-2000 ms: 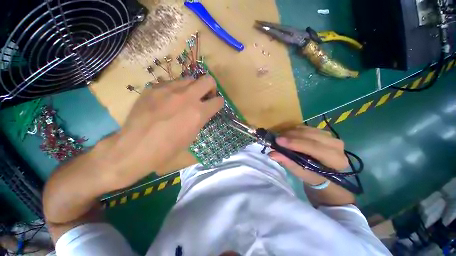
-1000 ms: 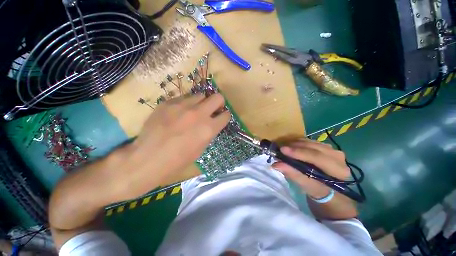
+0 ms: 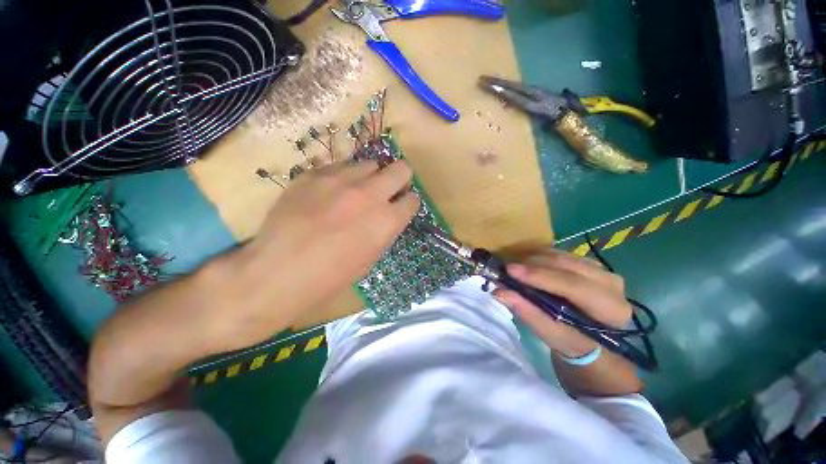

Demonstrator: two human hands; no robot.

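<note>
The green circuit board panel [image 3: 412, 272] lies on the tan cardboard at its near edge, close to my body. Small leaded parts [image 3: 317, 145] on thin red-brown leads stick out along its far edge. My left hand [image 3: 340, 213] lies over the panel's upper left, fingers bent at the board; what the fingertips hold is hidden. My right hand [image 3: 571, 294] is closed on the black handle of the soldering iron [image 3: 525, 288]. The iron's metal barrel points up and left, its tip at the board beside my left fingers. A pale blue band is on my right wrist.
A fan with a wire guard [image 3: 172, 100] stands at upper left, beside a heap of cut leads [image 3: 312, 86]. Blue-handled cutters [image 3: 412, 82] and yellow-handled pliers [image 3: 589, 136] lie beyond the board. Red-wired parts [image 3: 113, 254] lie left. A black box [image 3: 693, 82] stands at upper right.
The view has shifted, bringing more of the blue cutters into sight. Both hands stay at the board, the iron still in my right hand, with only slight movement.
</note>
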